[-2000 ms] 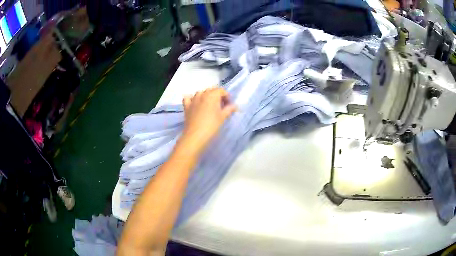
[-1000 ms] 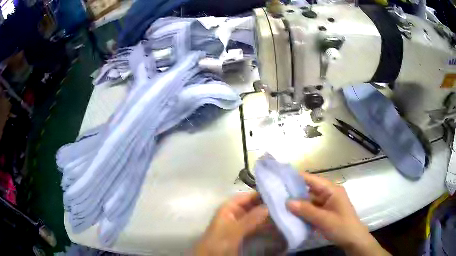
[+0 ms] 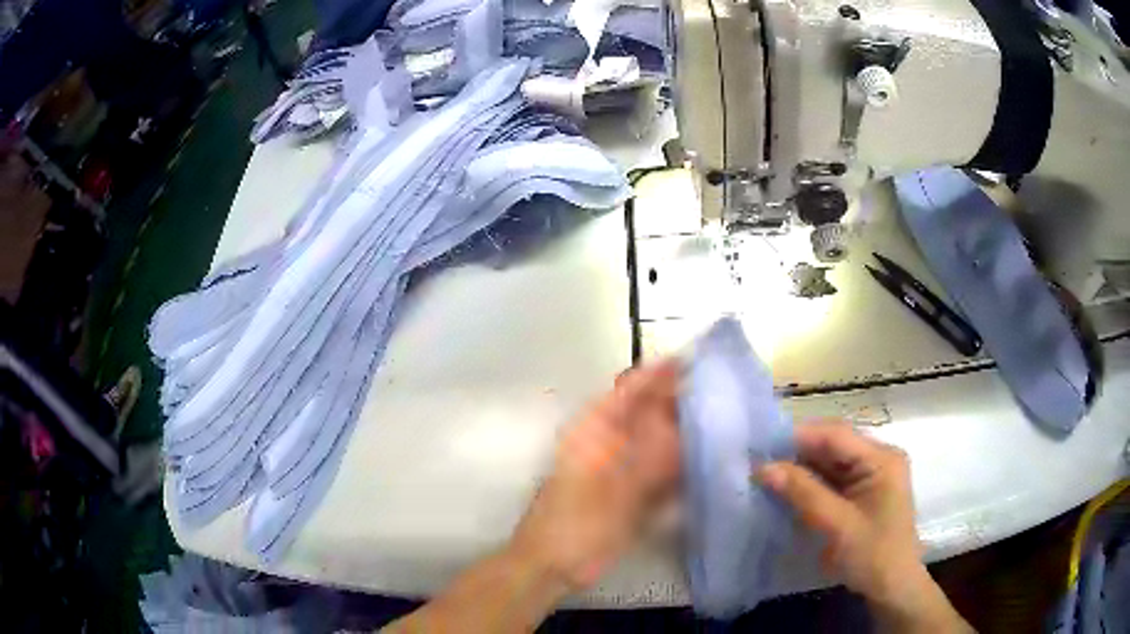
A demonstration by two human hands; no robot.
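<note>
A light-blue collar piece [image 3: 731, 495] hangs upright in front of the needle area, blurred, its top end near the plate. My right hand [image 3: 855, 502] pinches its right edge between thumb and fingers. My left hand [image 3: 607, 477] is blurred at its left edge, fingers raised; whether it grips the cloth cannot be told. The presser foot and needle [image 3: 740, 254] are behind the piece under bright light. A long fanned stack of collar strips [image 3: 322, 285] lies on the table at left.
Black thread snips [image 3: 923, 305] and a blue rounded strip [image 3: 998, 297] lie right of the needle. The sewing machine head [image 3: 812, 93] stands at the back. Tied fabric bundles [image 3: 434, 62] lie behind the stack. Cut pieces [image 3: 217, 594] are piled below the table edge at lower left.
Since the first frame my left hand has left the stack, and both hands came to the collar piece. Since one second ago the piece has turned more upright and my left hand's fingers have lifted.
</note>
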